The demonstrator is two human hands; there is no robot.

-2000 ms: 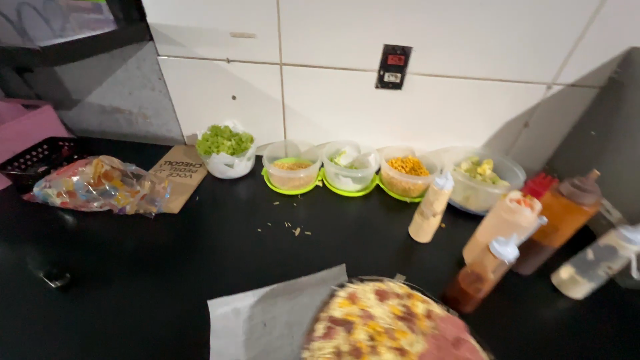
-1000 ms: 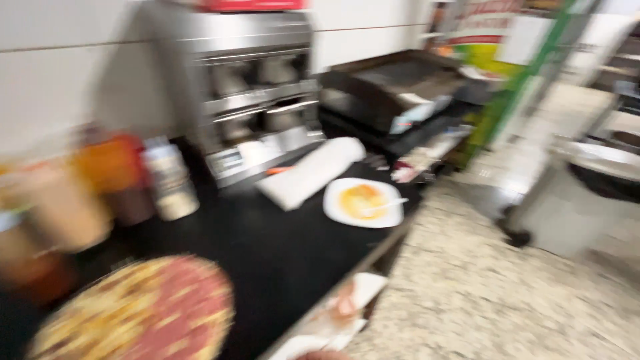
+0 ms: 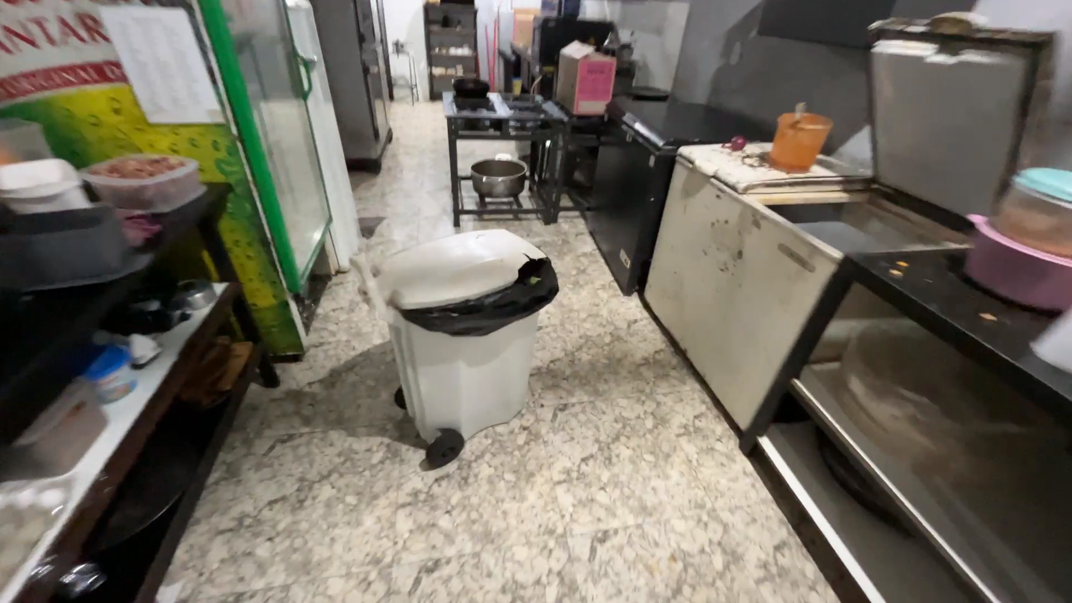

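Neither my left hand nor my right hand shows in the head view. A wheeled white trash bin (image 3: 469, 368) with a black liner (image 3: 481, 316) stands on the speckled floor, its lid (image 3: 461, 270) tilted over the top. To the right is a white chest freezer (image 3: 729, 285), one lid raised (image 3: 946, 117). An orange plastic container (image 3: 800, 142) stands on its other, closed part. At the right edge a purple tub (image 3: 1022, 264) holds a container with a turquoise lid (image 3: 1047, 182).
A dark shelf unit (image 3: 167, 226) on the left holds a plastic tub of reddish food (image 3: 144, 177). Beyond it stands a green-framed glass-door cooler (image 3: 276, 126). Further back are a metal stove (image 3: 502, 113), a cooking pot (image 3: 499, 177) and a black chest freezer (image 3: 624, 193).
The view has swung far to the right, away from the counter with the pizza and sauce bottles, to the aisle with the trash bin.
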